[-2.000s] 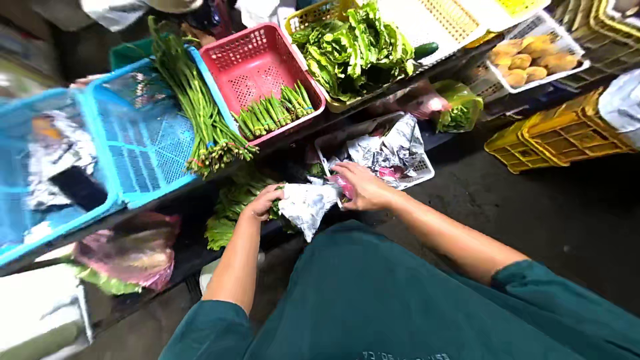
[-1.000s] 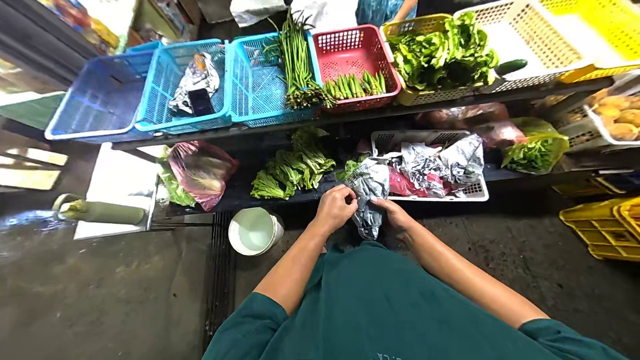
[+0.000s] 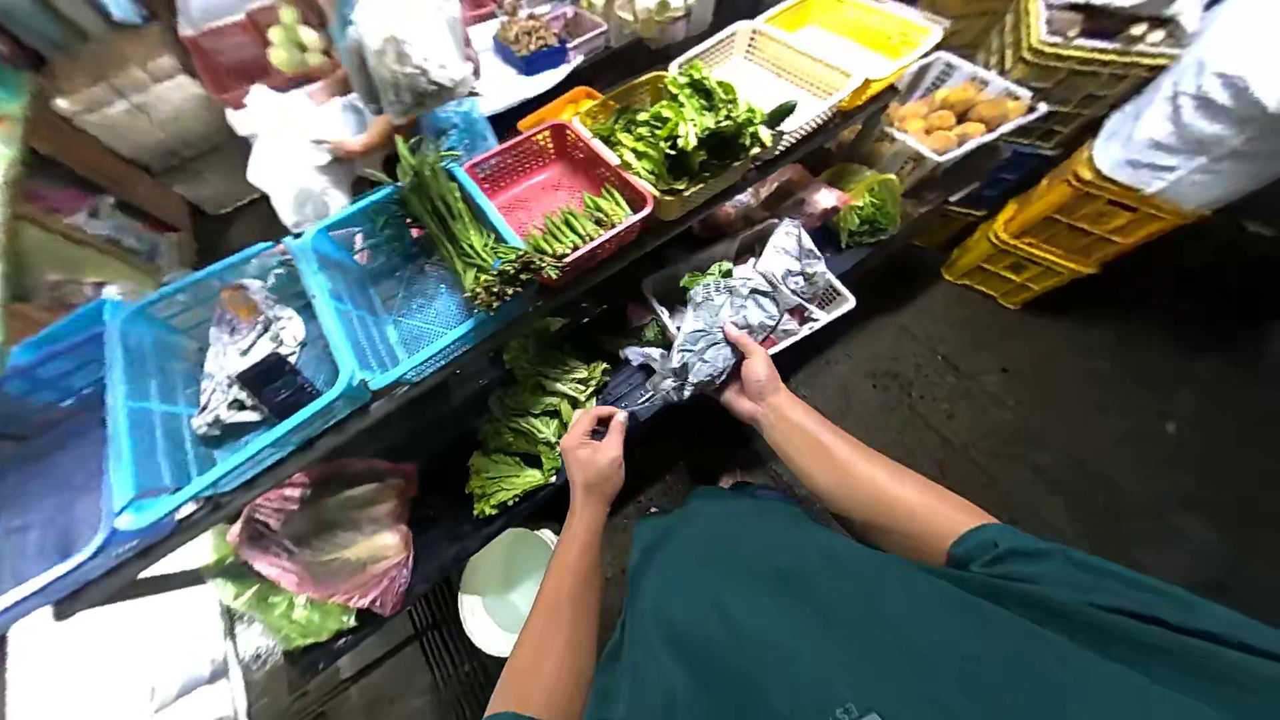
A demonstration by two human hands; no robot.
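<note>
A newspaper-wrapped bundle (image 3: 712,338) with green leaves showing at its far end is gripped by my right hand (image 3: 752,380), thumb on top. My left hand (image 3: 597,450) is at the near left of the bundle, thumb and forefinger pinched together; whether something thin lies between them I cannot tell. Beyond the bundle, a white plastic basket (image 3: 822,322) on the lower shelf holds more newspaper-wrapped produce (image 3: 795,258). Loose leafy greens (image 3: 520,435) lie on that shelf, left of my left hand.
Above are blue baskets (image 3: 350,385), a red basket (image 3: 640,222) with green pods and a basket of leafy greens (image 3: 690,125). A white bucket (image 3: 505,590) stands low at left, yellow crates (image 3: 1060,225) at right. Another person's hand (image 3: 365,138) shows across the stall.
The wrapped bundle, upright between both hands a second ago, now leans over the white basket's near edge in my right hand. My left hand has come away from its side. The view has turned.
</note>
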